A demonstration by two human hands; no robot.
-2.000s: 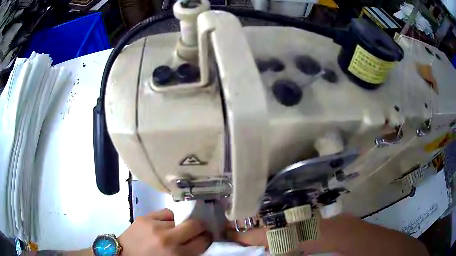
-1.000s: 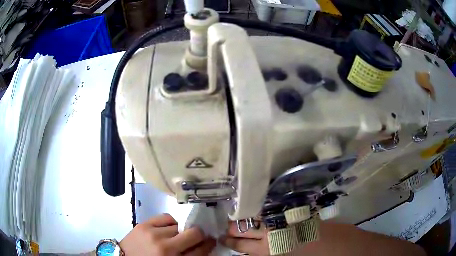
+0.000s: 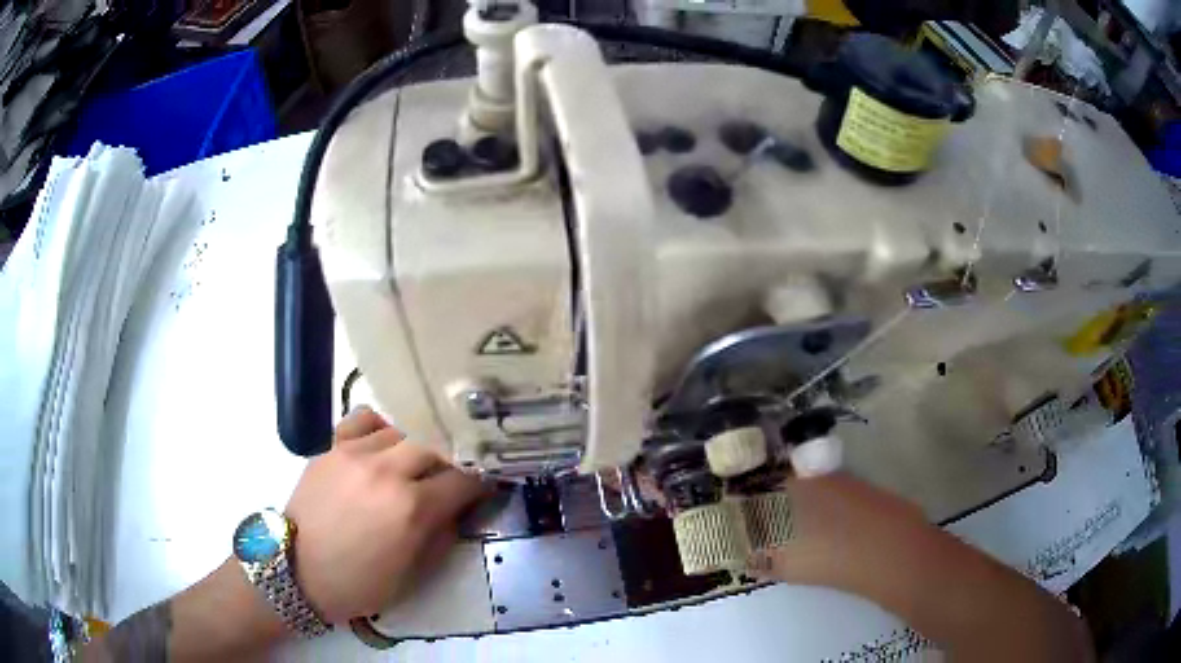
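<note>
The cream sewing machine head (image 3: 479, 285) fills the middle. My left hand (image 3: 382, 512), with a watch on the wrist, lies left of the dark presser foot (image 3: 541, 503). Its fingers point toward the underside of the head, the fingertips are partly hidden, and no cloth shows in it. My right hand (image 3: 835, 531) is at the ribbed tension knobs (image 3: 736, 531), its fingers mostly hidden behind them. The shiny slide plate (image 3: 557, 583) shows bare in front of the foot, with a dark reddish patch beside it.
A long folded stack of white cloth (image 3: 71, 389) lies at the table's left. A black lamp-like stick (image 3: 304, 350) hangs left of the head. A black tin with yellow label (image 3: 894, 117) sits on top. A blue bin (image 3: 194, 110) stands behind. Printed ruler marks run along the front edge.
The white piece between my hands at the foot is out of sight, baring the plates. My left hand has moved up and forward. My right hand has moved right, away from the foot.
</note>
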